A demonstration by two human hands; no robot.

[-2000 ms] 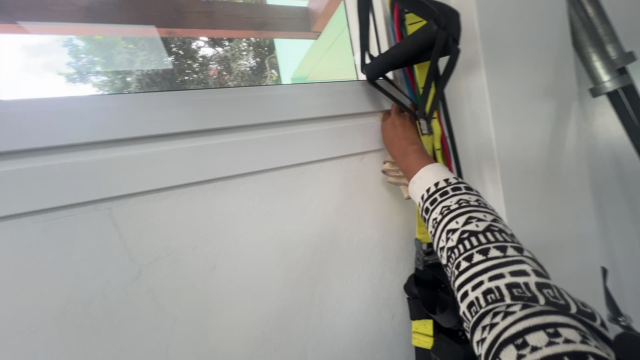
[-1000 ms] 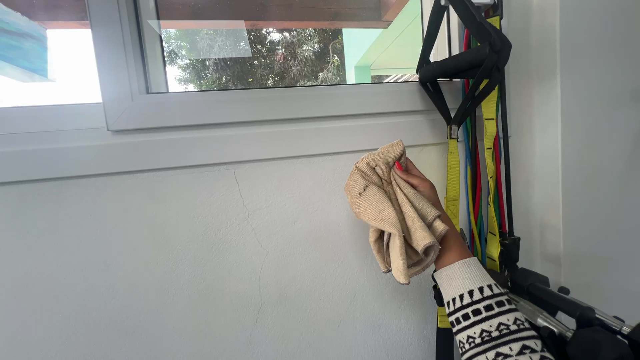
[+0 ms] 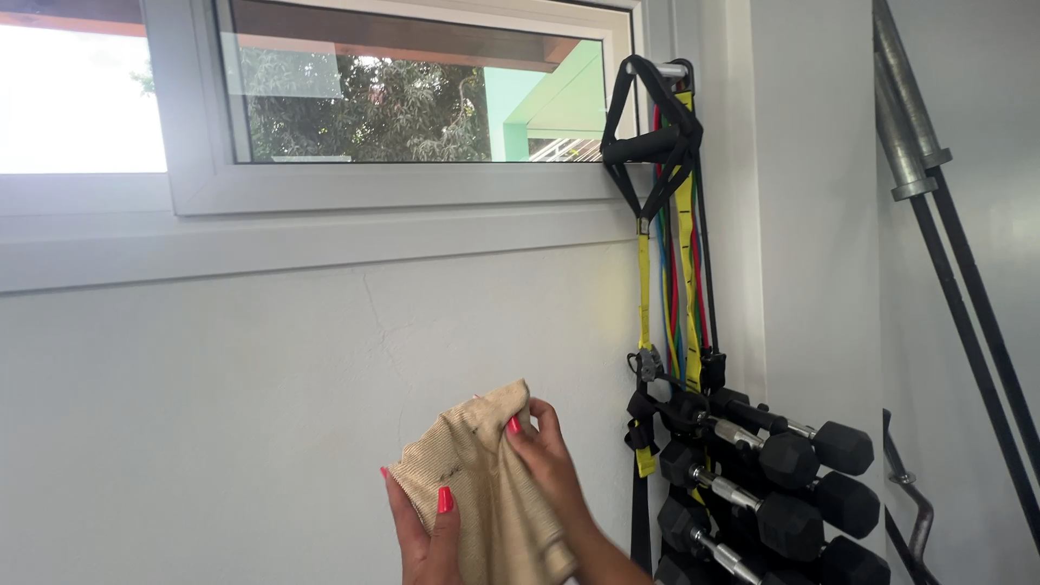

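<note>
A beige ribbed cloth (image 3: 479,487) with a small dark mark hangs between my hands, in front of the white wall below the window. My left hand (image 3: 426,528) pinches its left edge between thumb and fingers. At the cloth's upper right corner, my right hand (image 3: 548,463) grips it with thumb and fingertips. The cloth's lower end runs out of view at the bottom, and the cloth hides part of the fingers on both hands.
Above is a window with a white frame (image 3: 406,191). Right of it, a black suspension-trainer handle (image 3: 642,146), yellow straps (image 3: 686,284) and coloured bands hang from a hook. Below them stands a rack of black dumbbells (image 3: 790,524). Metal barbells (image 3: 959,276) lean at the far right.
My right hand, at the window ledge two seconds ago, has come away from it and down with the cloth. My left hand has come into view and taken hold of the cloth.
</note>
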